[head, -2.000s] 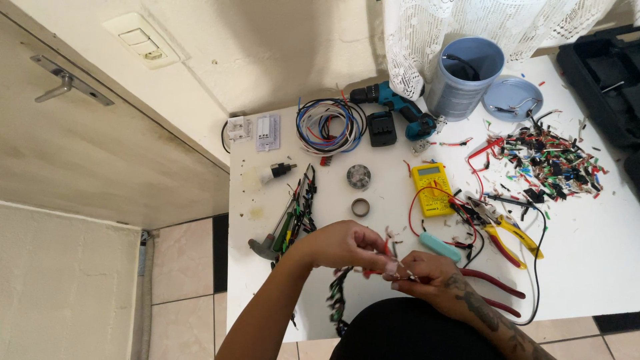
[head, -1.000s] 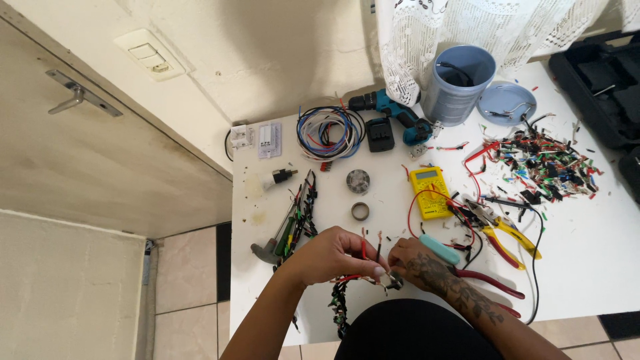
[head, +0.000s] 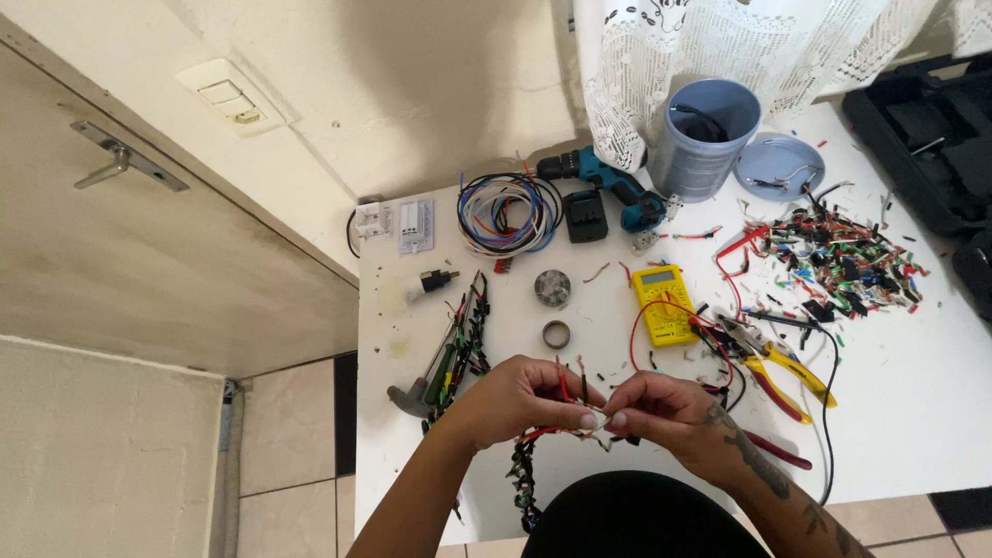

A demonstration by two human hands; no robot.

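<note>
My left hand (head: 527, 403) grips stripped electrical wires, with a red wire (head: 561, 378) and a black wire (head: 583, 384) standing up between thumb and fingers. Close beside it at the right, my right hand (head: 659, 407) pinches a pale wire end (head: 603, 418) between thumb and forefinger. Below my left hand hangs a bundle of short joined wires (head: 524, 480), running down to the table's near edge. Red-handled pliers (head: 777, 449) lie partly hidden behind my right hand. A yellow multimeter (head: 665, 306) and yellow-handled pliers (head: 787, 376) rest beyond it.
On the white table (head: 891, 411) are a pile of wire scraps (head: 845, 260), a blue container (head: 704, 147), its lid (head: 779, 167), a cordless drill (head: 612, 182), a battery (head: 586, 217), coiled wires (head: 508, 213), tape rolls (head: 552, 288) and a hammer (head: 415, 395). A black case (head: 922, 147) stands far right.
The light-blue-handled tool seen beside my right hand earlier is now mostly hidden behind it. My hands stay close together at the wires.
</note>
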